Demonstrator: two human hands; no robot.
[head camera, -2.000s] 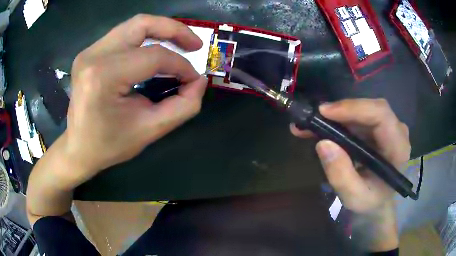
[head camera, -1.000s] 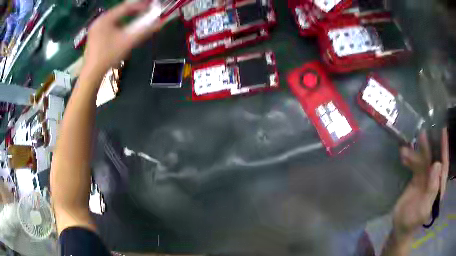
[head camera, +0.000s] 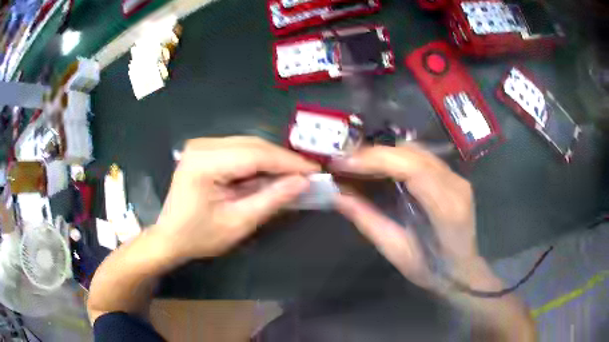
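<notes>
My left hand (head camera: 234, 197) and my right hand (head camera: 407, 214) meet at the centre. Their fingers pinch a small whitish, blurred piece (head camera: 319, 190) between them, probably an LCD module. The soldering iron (head camera: 419, 230) also lies in my right hand, blurred, its black cord trailing to the right. A red phone assembly (head camera: 319, 131) with a white keypad area lies just beyond my fingertips; its right end is blurred and partly hidden by my right hand.
Other phone assemblies (head camera: 304, 60) lie at the back, some stacked. A red rear housing (head camera: 461, 107) and a tilted phone assembly (head camera: 527, 97) lie at the right. LCD stacks (head camera: 148, 63), white boxes (head camera: 79, 127) and a small fan (head camera: 44, 256) are at the left.
My left hand has come back from the far left and my right hand from the right edge; they now meet over the whitish piece. A phone assembly now lies in front of them.
</notes>
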